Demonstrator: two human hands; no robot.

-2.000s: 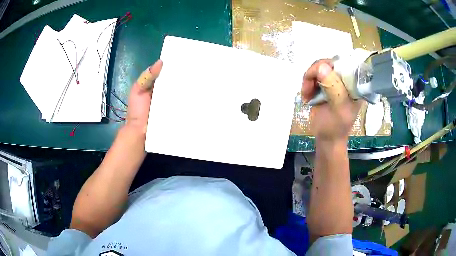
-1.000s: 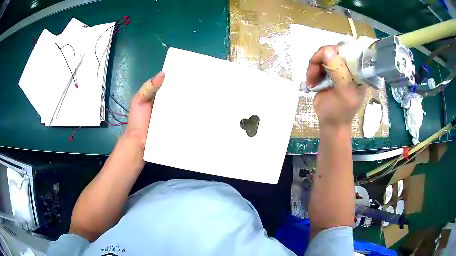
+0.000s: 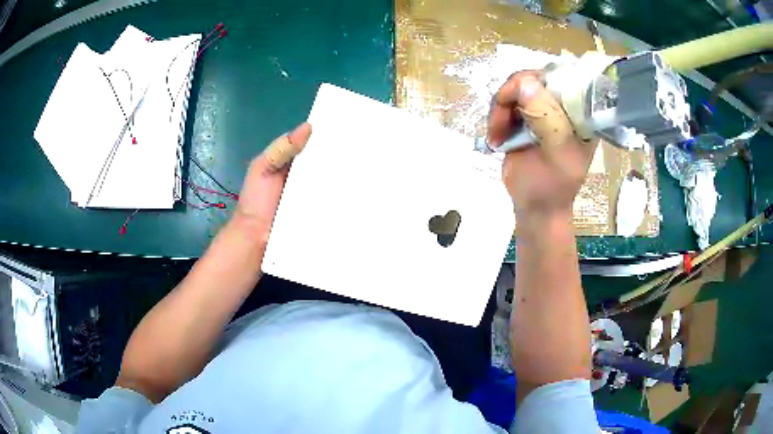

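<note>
A white square back housing [image 3: 364, 203] with a dark clover-shaped hole is held tilted in front of my body, over the bench's near edge. My left hand [image 3: 275, 174] grips its left edge, thumb on top, with tan tape on the thumb; the fingers beneath are hidden. My right hand [image 3: 547, 140] is closed around the glue dispensing gun [image 3: 648, 97], a gray-white block with a pale yellow hose. The gun's nozzle [image 3: 492, 147] points left at the housing's upper right edge; whether it touches cannot be told.
A stack of white-backed solar laminates [image 3: 119, 127] with dark and red lead wires lies at left on the green bench [image 3: 280, 42]. Glue-smeared cardboard [image 3: 424, 51] with a white sheet lies behind the gun. A bottle with rag [image 3: 702, 186] stands far right. A blue bin [image 3: 492, 398] is below right.
The housing has moved right and towards my body and turned clockwise with my left hand. My right hand and the gun have shifted slightly left.
</note>
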